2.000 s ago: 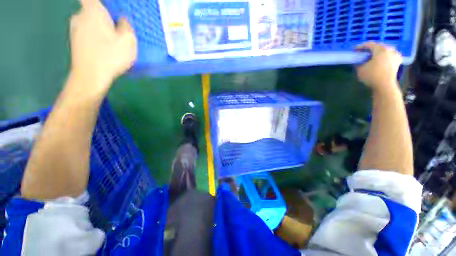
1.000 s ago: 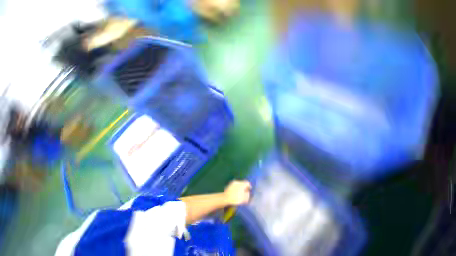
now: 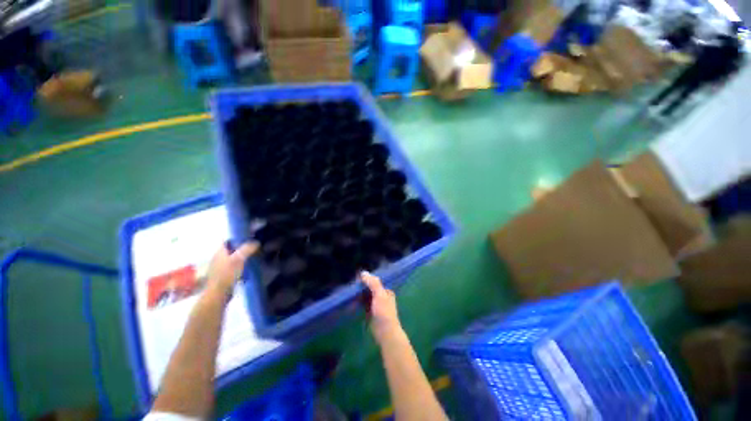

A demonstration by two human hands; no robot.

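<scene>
A blue plastic crate [image 3: 416, 247] filled with black cylindrical housings [image 3: 321, 189] stands in the middle of the view. My left hand [image 3: 235, 259] is on the crate's left rim, fingers over the edge. My right hand [image 3: 379, 303] is at the rim of the crate's near side; its fingertips are on the edge. A second blue crate [image 3: 129, 275] with a white printed sheet [image 3: 177, 247] lies at the left, partly covered by the full crate. What supports the full crate is hidden.
An empty-looking blue crate [image 3: 552, 362] lies tilted at the lower right. A blue trolley handle [image 3: 49, 259] is at the left. Cardboard [image 3: 585, 230] lies at the right. Blue stools [image 3: 397, 57] and boxes [image 3: 309, 49] line the far side, beyond a yellow floor line.
The view has turned to another area. The empty, paper-lined crate held two seconds ago is no longer in my hands. Both hands are now on a crate full of black housings.
</scene>
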